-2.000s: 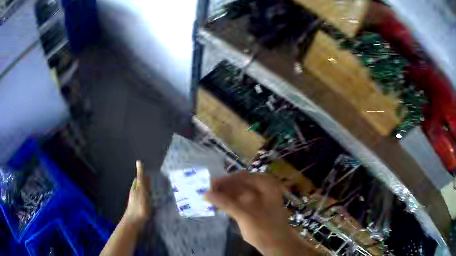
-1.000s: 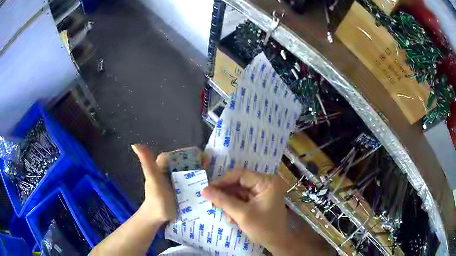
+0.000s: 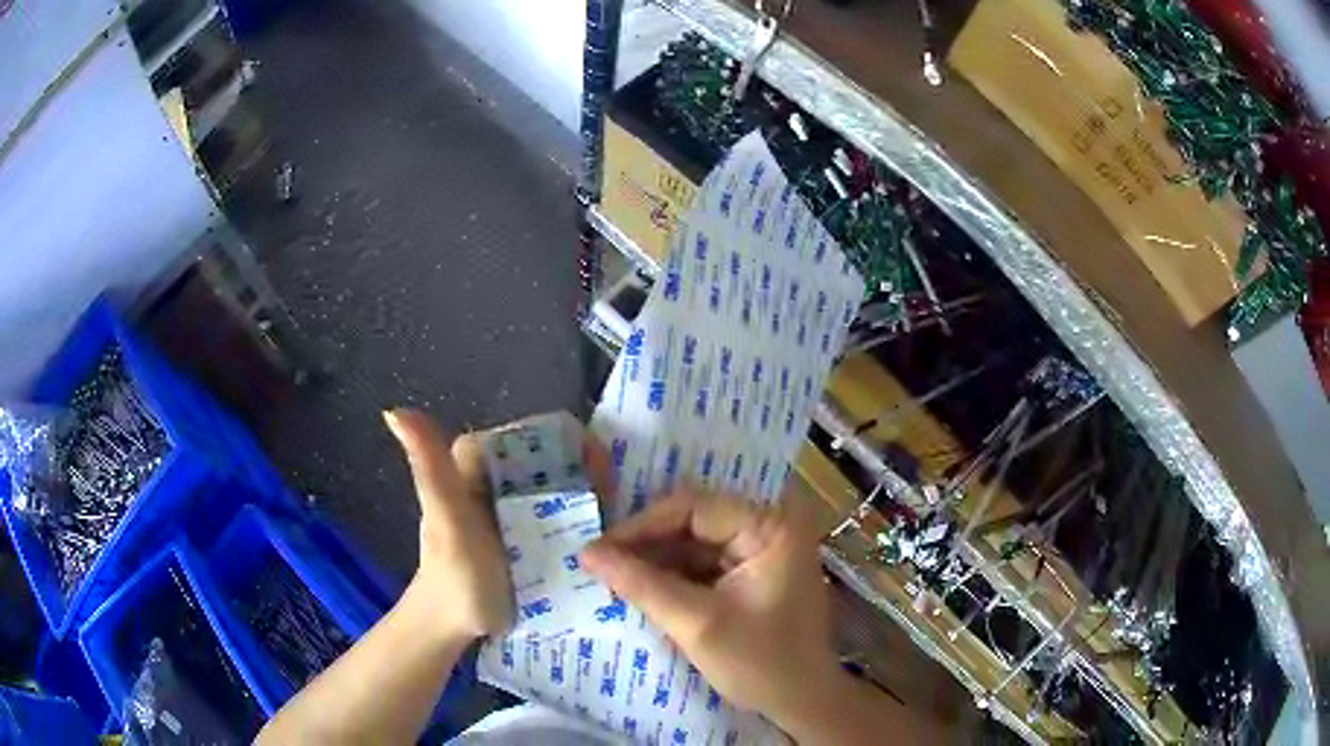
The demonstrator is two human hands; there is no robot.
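My left hand (image 3: 460, 539) holds a small circuit board (image 3: 535, 455), with its thumb raised on the left side. A white adhesive pad (image 3: 549, 561) with blue print lies against the lower part of the board. My right hand (image 3: 715, 583) pinches the right edge of the pad between thumb and finger. A large floppy adhesive sheet (image 3: 729, 343) with repeated blue print extends up behind my right hand and also shows below both hands. The board's underside is hidden.
Blue plastic bins (image 3: 190, 481) with metallic parts and bags stand at lower left. Plastic-wrapped shelving (image 3: 1006, 233) curves down the right side. It holds cardboard bins (image 3: 1101, 153), green wired parts (image 3: 1211, 117) and connector cables (image 3: 1006, 554). Grey floor (image 3: 394, 219) lies between.
Since two seconds ago, the large sheet has come up into clear view and the board shows above the pad. Over the last second, the hands have barely moved; the shelf view has shifted slightly.
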